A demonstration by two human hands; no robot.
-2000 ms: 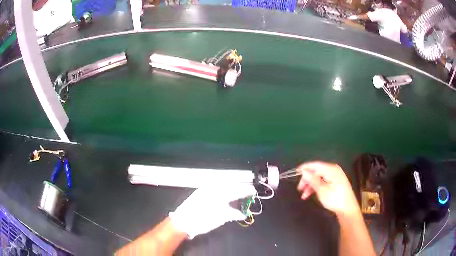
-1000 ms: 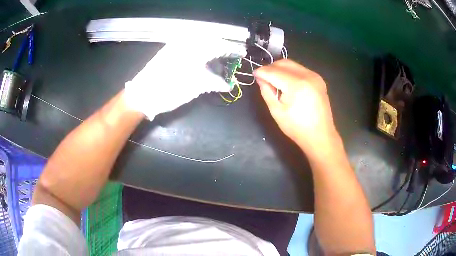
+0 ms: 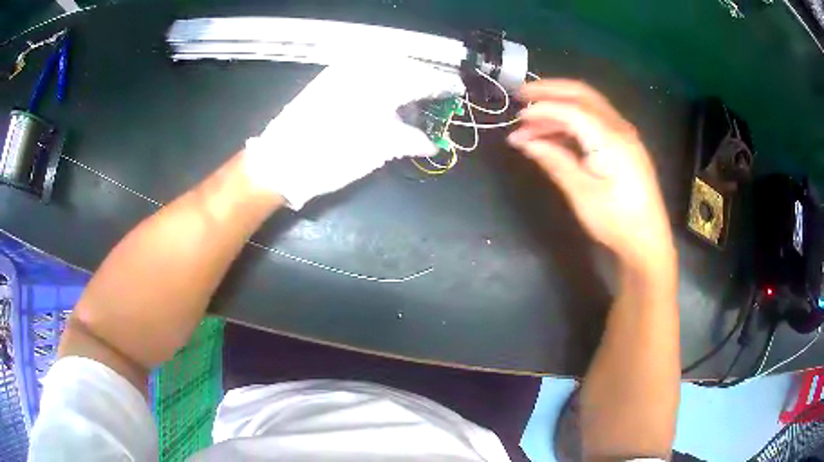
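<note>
My left hand (image 3: 348, 122), in a white glove, holds a small green circuit board (image 3: 441, 123) between thumb and fingers. It lies over the front edge of a long silvery-white assembly (image 3: 262, 41). A black collar and short silver motor (image 3: 512, 66) are at the assembly's right end. White lead wires (image 3: 476, 124) loop from the board to the motor end, and a yellow one (image 3: 437, 169) curls below the board. My bare right hand (image 3: 587, 153) is just right of the wires, fingers bent. Whether its fingertips hold a wire cannot be told.
Left are a solder spool (image 3: 24, 152) and blue-handled cutters (image 3: 51, 74). Solder wire (image 3: 348, 274) runs across the dark bench. Right are a stand with a yellow sponge (image 3: 706, 211) and a black station (image 3: 784, 226). A blue-purple crate (image 3: 41, 311) and green crate (image 3: 190, 392) are at lower left.
The view has tilted down from the belt to the bench. My right hand has moved from the motor end to the board's wires, then slightly right and away from the board. My left hand still holds the board.
</note>
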